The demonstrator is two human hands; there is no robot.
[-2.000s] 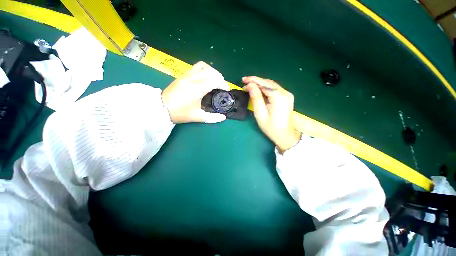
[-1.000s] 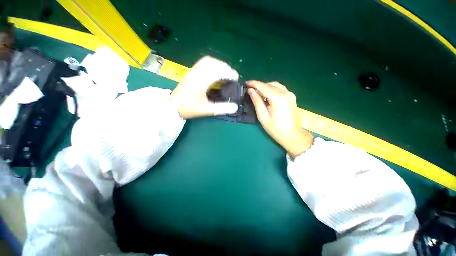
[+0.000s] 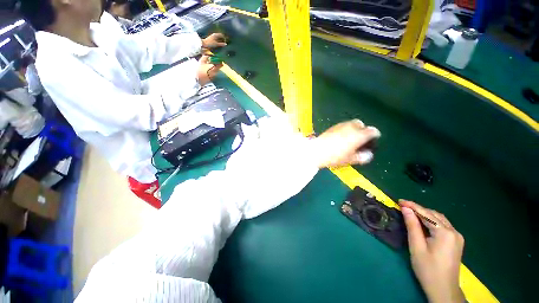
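Note:
The black holding block (image 3: 354,208) lies on the green bench against the yellow edge strip, its round ring seat facing up with no part standing on it. My left hand (image 3: 346,145) is over the belt side of the strip, up and left of the block. It has white fingertip caps and pinches a dark, blurred round black part (image 3: 371,144), mostly hidden by the fingers. My right hand (image 3: 436,251) is at the block's right end and holds a thin pick (image 3: 427,215). Another round black part (image 3: 419,173) lies on the green belt beyond the block.
A yellow upright (image 3: 291,65) stands just beyond my left forearm. A black powered unit (image 3: 204,125) with cables and white wipes is on the bench at left. A coworker in a white smock (image 3: 100,83) works beyond it. A white bottle (image 3: 462,48) stands across the belt.
The view has swung left, bringing the coworker in. My left hand has moved off the block out over the belt with the part. My right hand stays by the block with the pick.

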